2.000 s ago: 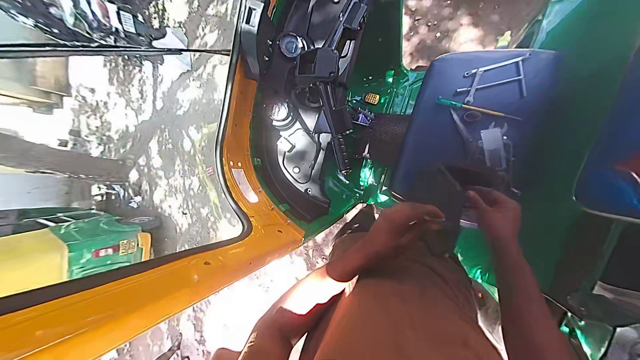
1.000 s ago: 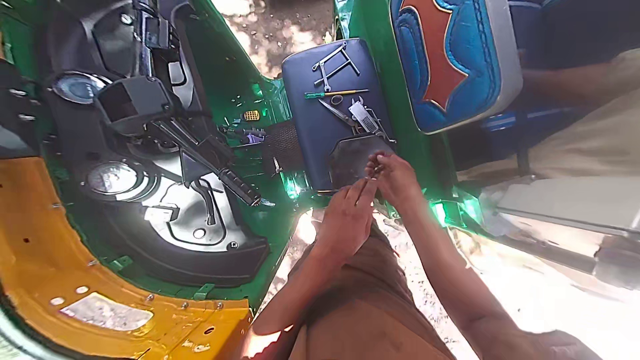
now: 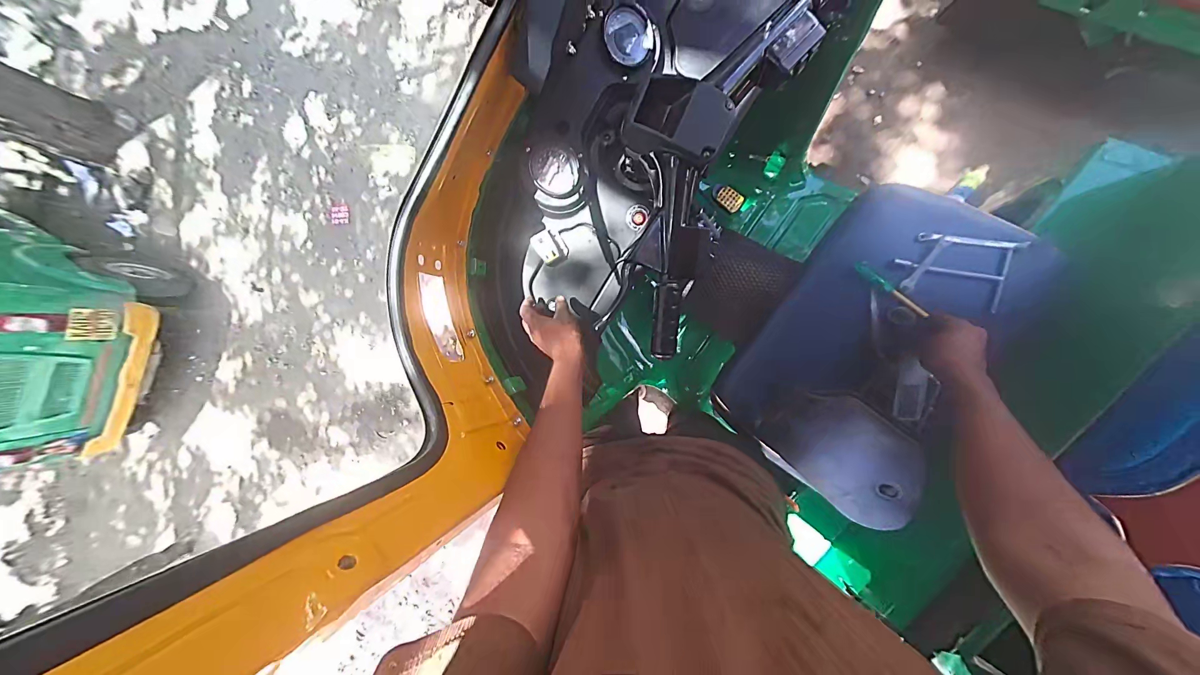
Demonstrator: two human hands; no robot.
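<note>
My left hand (image 3: 555, 330) is at the lower edge of the black dashboard panel (image 3: 572, 272), its fingers at a dark part there; whether it grips is unclear. A white wire connector (image 3: 548, 247) hangs just above it. On the blue driver's seat (image 3: 806, 309), my right hand (image 3: 954, 349) reaches to the tools, its fingertips hidden, beside a screwdriver with a green and yellow shaft (image 3: 892, 289). Spanners (image 3: 966, 244) lie beyond that hand, and a clear plastic item (image 3: 910, 389) is below it. A dark panel with a hole (image 3: 853, 459) rests on the seat's near end.
The handlebar (image 3: 666, 319) with its black grip stands between dashboard and seat. A yellow frame (image 3: 469, 375) edges the windscreen at left. Another green and yellow vehicle (image 3: 75, 347) is outside. A yellow pedal (image 3: 728, 199) is on the green floor.
Both hands were together over the seat's near end; now they are apart, the left at the dashboard and the right over the tools. The view has swung.
</note>
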